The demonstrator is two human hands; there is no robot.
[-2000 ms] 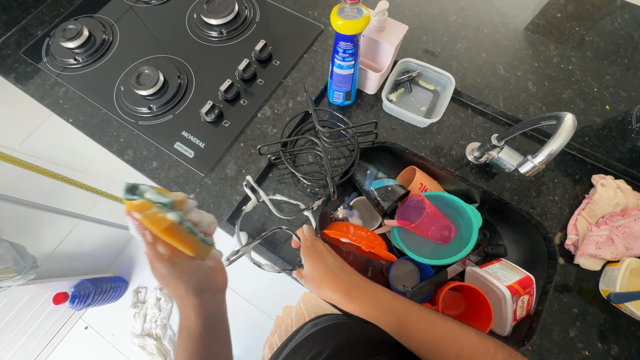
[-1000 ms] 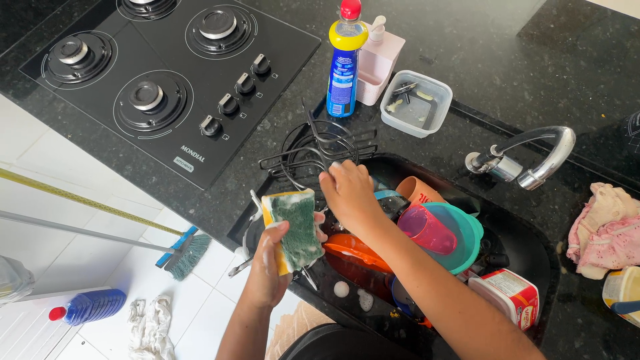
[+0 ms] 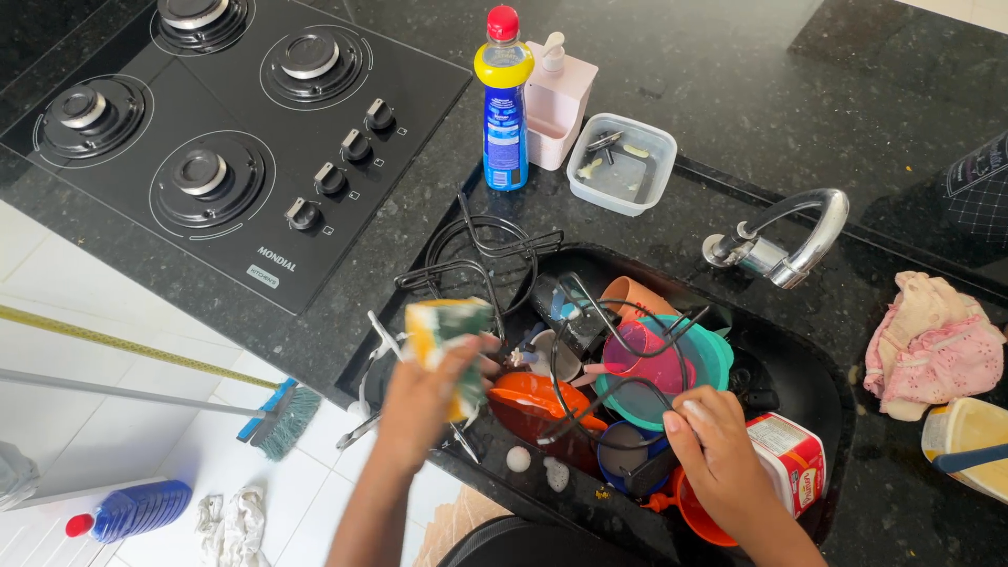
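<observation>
My left hand (image 3: 425,402) grips a soapy yellow and green sponge (image 3: 445,346), left of the sink. My right hand (image 3: 713,457) has its fingers closed on a black wire burner grate (image 3: 561,378), which is held over the full sink. Other black grates (image 3: 480,260) rest on the counter at the sink's upper left corner. A foam-streaked grate (image 3: 386,339) lies partly behind my left hand. Below the held grate are a teal bowl (image 3: 713,354), a pink cup (image 3: 642,358), an orange utensil (image 3: 543,394) and a red and white tub (image 3: 787,457).
A gas cooktop (image 3: 315,260) is at the left. Behind the sink stand a blue detergent bottle (image 3: 504,134), a pink dispenser (image 3: 555,102), a plastic container (image 3: 622,177) and a chrome faucet (image 3: 787,244). A pink cloth (image 3: 933,346) lies at the right; a broom (image 3: 287,421) is at lower left.
My right hand has moved from the stacked grates to the right, now with a grate over the sink. The foamy grate at the left is out of my hands. My left hand still has the sponge.
</observation>
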